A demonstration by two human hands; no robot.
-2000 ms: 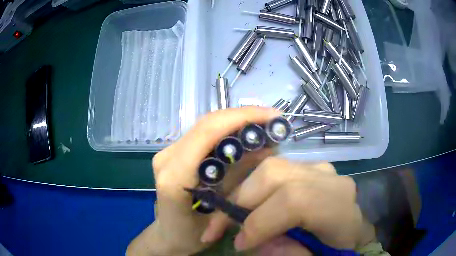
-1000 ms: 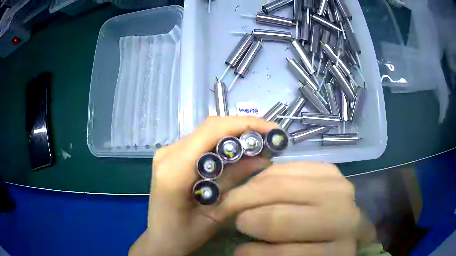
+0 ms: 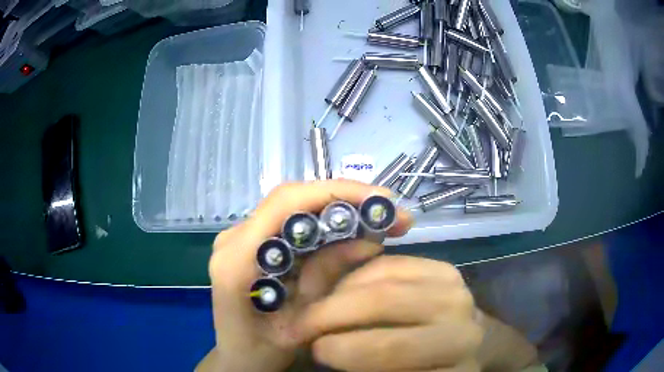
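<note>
My left hand (image 3: pixel 234 272) holds several metal cylinders (image 3: pixel 301 230) in a curved row between its fingers, above the bench edge. Their ends face me, with black rings, pale centres and a yellow-green tip on the lowest one. My right hand (image 3: pixel 400 312) is curled just below and right of them, its fingertips close to the lower cylinders. No tool shows in it, and its palm side is hidden. More silver cylinders (image 3: pixel 493 123) with thin pale rods lie jumbled in the large white tray (image 3: pixel 546 185), mostly at its right.
A clear box (image 3: pixel 151 156) with ribbed white foam (image 3: pixel 218 142) stands left of the tray. A black phone (image 3: pixel 61 185) lies farther left. A small white-grey unit with a red switch (image 3: pixel 26 70) and clear boxes are at upper left. Clear plastic (image 3: pixel 582 94) lies right of the tray.
The dark-tipped, blue-handled tool seen in my right hand two seconds ago is out of sight. Both hands and the held cylinders have shifted slightly left.
</note>
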